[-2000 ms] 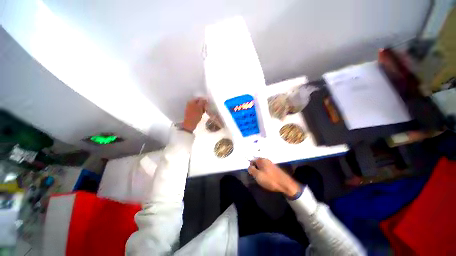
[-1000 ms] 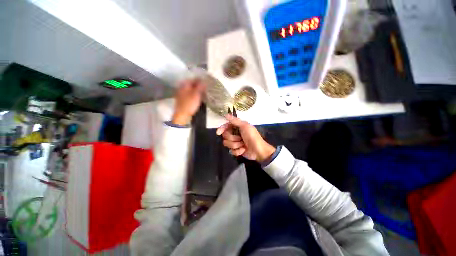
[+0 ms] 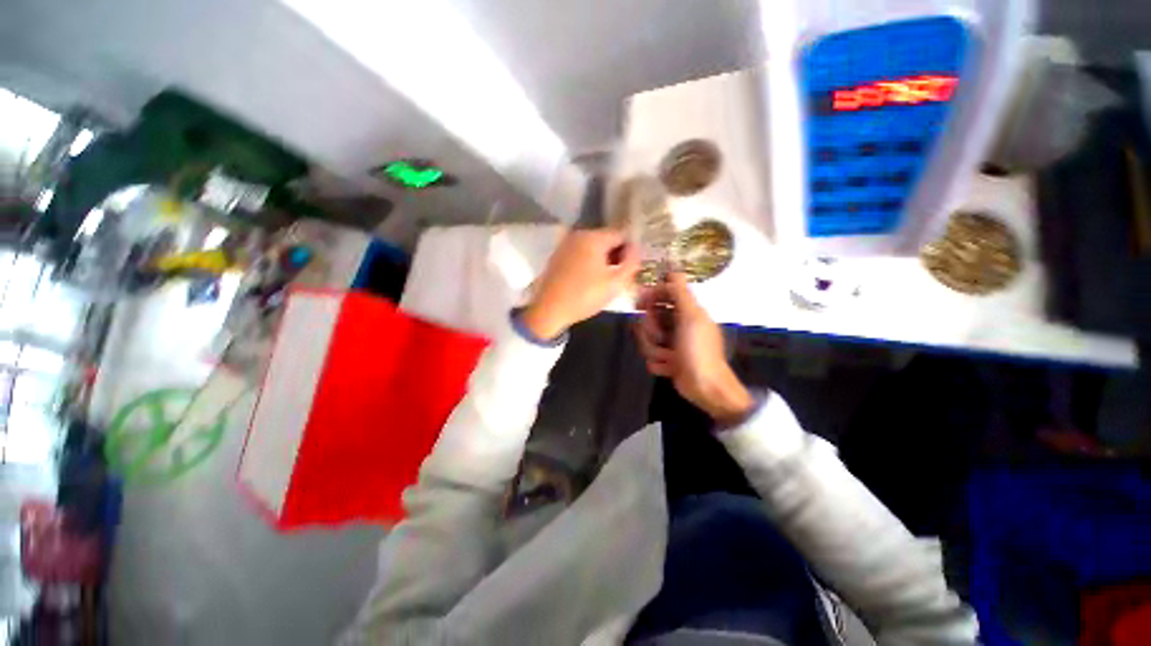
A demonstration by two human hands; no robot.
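Observation:
My left hand grips a clear bag of eyelets at the left end of the white bench top. The bag is blurred and reaches over the edge of the front left well of gold eyelets. My right hand is just right of my left hand, at the bag's lower corner. Its fingers are closed around something small and dark, perhaps snips, mostly hidden. The eyelet machine stands to the right, with a blue keypad panel and blurred red digits.
Another well lies behind, and a well of gold eyelets lies right of the machine, near a filled clear bag. A red block with a white face stands at the left. A blue stool is at the lower right.
The view has shifted left, so the bench and machine sit further right. My left hand has come down and closer to my right hand, with the bag between them.

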